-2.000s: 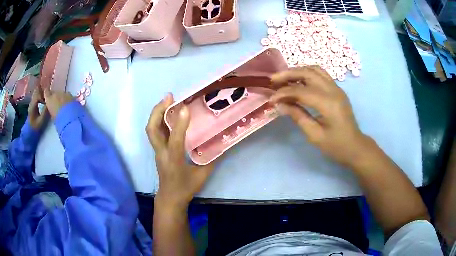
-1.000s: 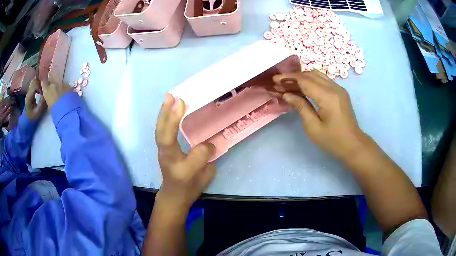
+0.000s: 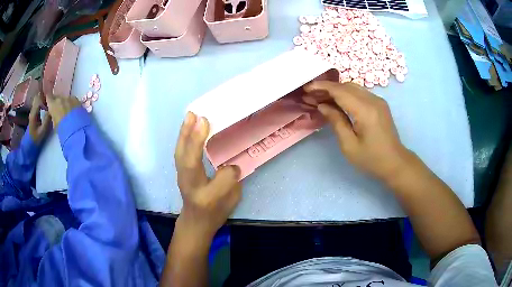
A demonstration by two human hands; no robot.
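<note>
A pink housing shell (image 3: 255, 126) is tilted in front of me, its open side towards me and its pale outer wall on top. Square raised shapes show on its inner wall. My left hand (image 3: 202, 168) grips its left end, thumb inside the lower edge and fingers on the upper corner. My right hand (image 3: 351, 115) reaches into the right end, fingertips pinched on the brown carrying strap (image 3: 314, 98), mostly hidden in shadow and behind the fingers. The grille opening is not visible in this shell.
Pink discs (image 3: 359, 47) lie heaped behind my right hand, a black-patterned white sheet (image 3: 387, 7) behind them. Strapped shells (image 3: 174, 39) stand at the back. A coworker's blue sleeve (image 3: 98, 162) is at left, near a few discs (image 3: 91, 94). Card pieces (image 3: 481, 47) lie right.
The shell has tipped so its outer wall faces up and the grille is hidden. My left hand's grip moved to the lower edge. My right fingers moved slightly deeper inside with the strap.
</note>
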